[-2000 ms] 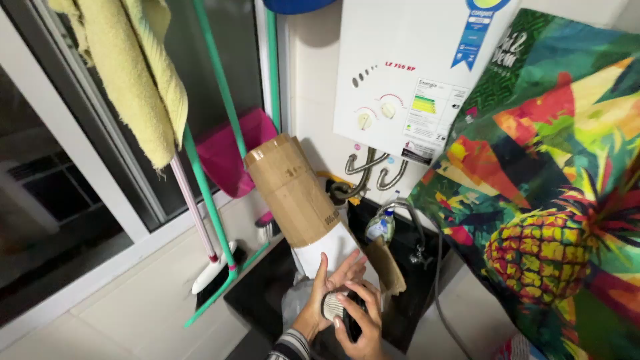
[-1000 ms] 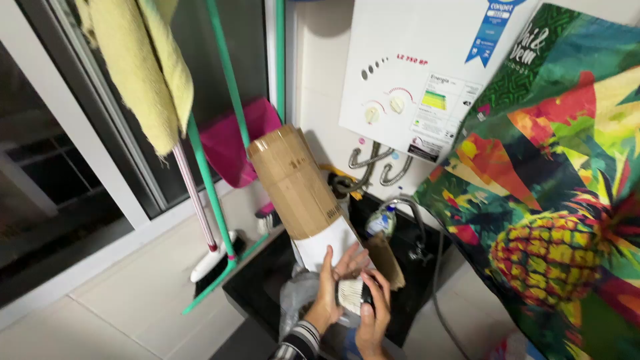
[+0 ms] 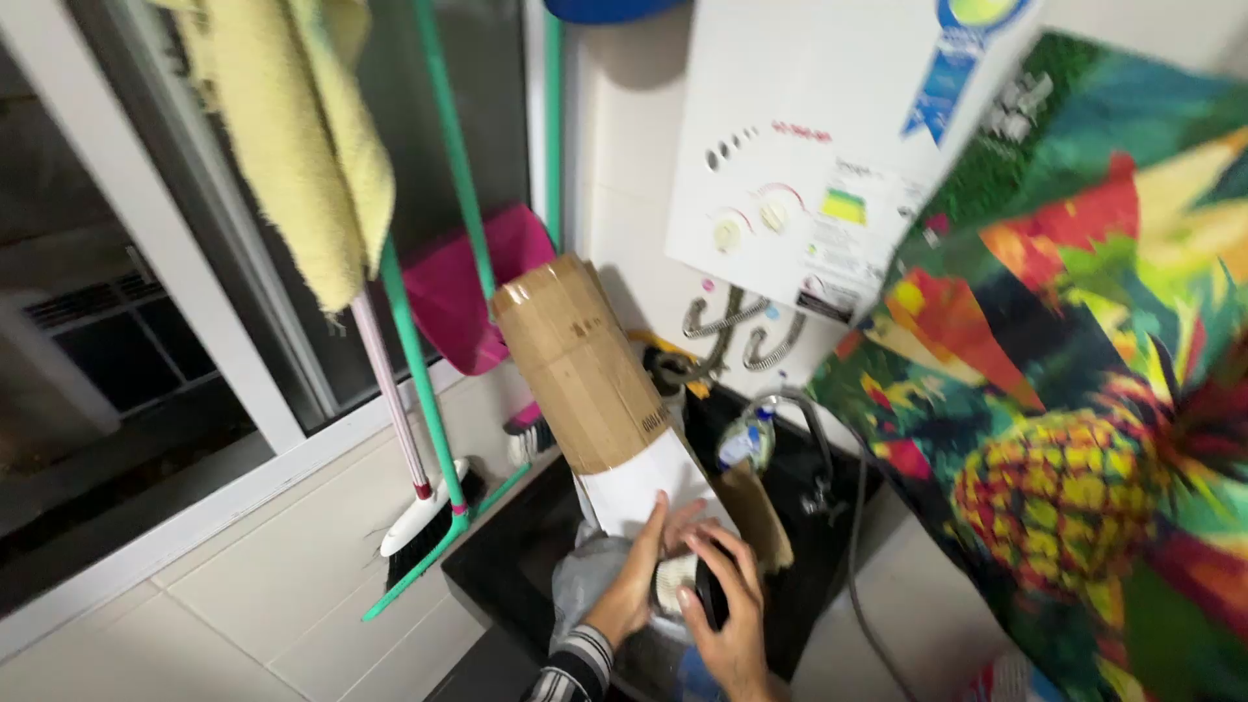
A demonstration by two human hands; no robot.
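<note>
My right hand [image 3: 726,604] grips a small scrubbing brush [image 3: 675,585] with a dark back and pale bristles, over a black sink [image 3: 526,541]. My left hand [image 3: 639,570] is upright beside the bristles, its fingers extended and its palm side against the brush. Whether it also grips the brush cannot be told. Behind both hands, a rolled brown cardboard piece [image 3: 585,380] and a white sheet [image 3: 648,483] lean in the sink. A grey plastic bag [image 3: 585,580] lies left of my left wrist.
A squeeze bottle [image 3: 746,439] and a curved faucet [image 3: 819,429] are at the sink's back. A broom [image 3: 429,517], a green-handled squeegee [image 3: 458,526] and a pink dustpan [image 3: 478,292] stand left. A white water heater [image 3: 780,146] and a pineapple-print bag [image 3: 1063,487] hang above and right.
The fingers of both hands have shifted slightly around the brush, which stays between them. The view has moved a little.
</note>
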